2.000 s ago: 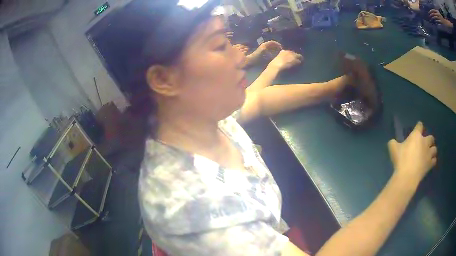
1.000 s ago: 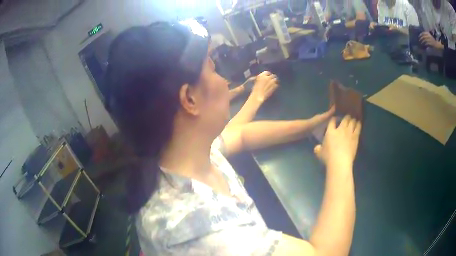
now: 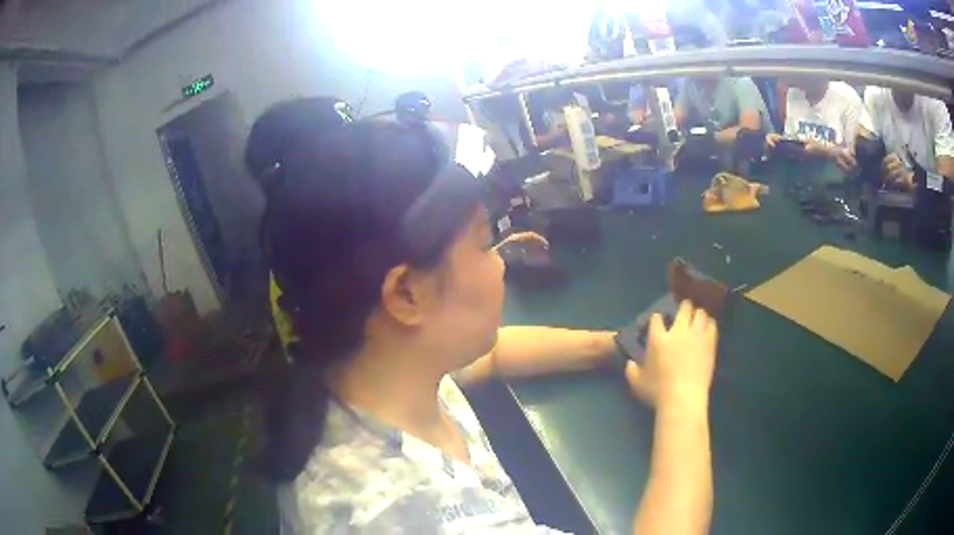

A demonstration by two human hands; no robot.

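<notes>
Neither of my hands is in view. Nearest in front of me, a seated neighbour's hand (image 3: 680, 355) rests on an open mailer box with a raised brown lid (image 3: 698, 288). The box has a dark grey insert (image 3: 634, 336) and sits on the dark green table (image 3: 805, 439). The neighbour's other hand is mostly hidden behind the box. What lies inside the box is covered by the fingers.
A tan cardboard sheet (image 3: 853, 308) lies right of the box. An orange-tan cloth (image 3: 732, 194), a blue container (image 3: 638, 188) and dark boxes (image 3: 570, 223) stand farther back. Several people sit at the far side. A tube-frame rack (image 3: 99, 418) stands on the floor at left.
The view has swung, showing more of the far side. The neighbour's hands, apart at first, came together at the box. The shiny plastic seen there earlier no longer shows.
</notes>
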